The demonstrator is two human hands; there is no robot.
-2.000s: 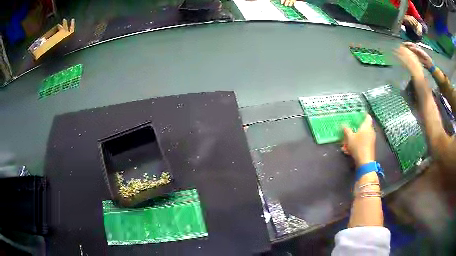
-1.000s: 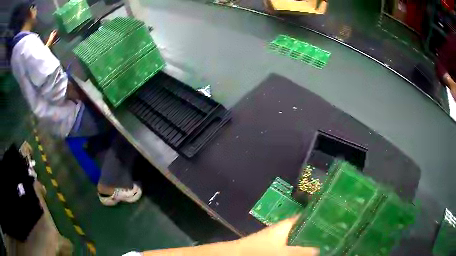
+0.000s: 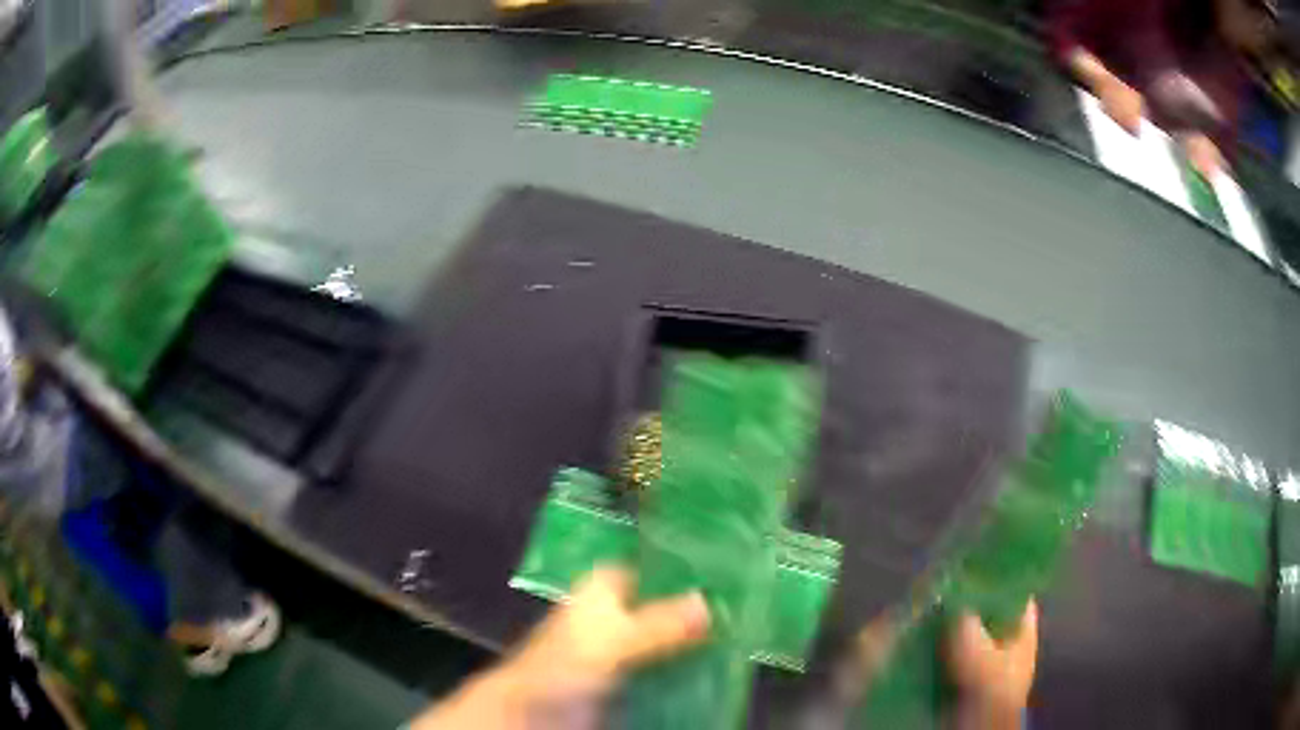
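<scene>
My left hand is blurred at the bottom centre and grips a green PCB panel, thumb across its face. The panel is raised in front of the black component bin and hides much of it. Gold bits show at the bin's left side. My right hand, low and partly cut off, holds another blurred green PCB panel at its lower end. A flat PCB panel lies on the dark mat behind the left hand's panel.
A black slotted rack and stacked PCB panels are at the left. One panel lies on the far grey-green bench; others lie at the right. Another person's hands are at the top right; a seated person's shoe is lower left.
The view has swung back rightward. The panels held as a broad pair over the bin are now apart, one in each hand. My right hand has come into view.
</scene>
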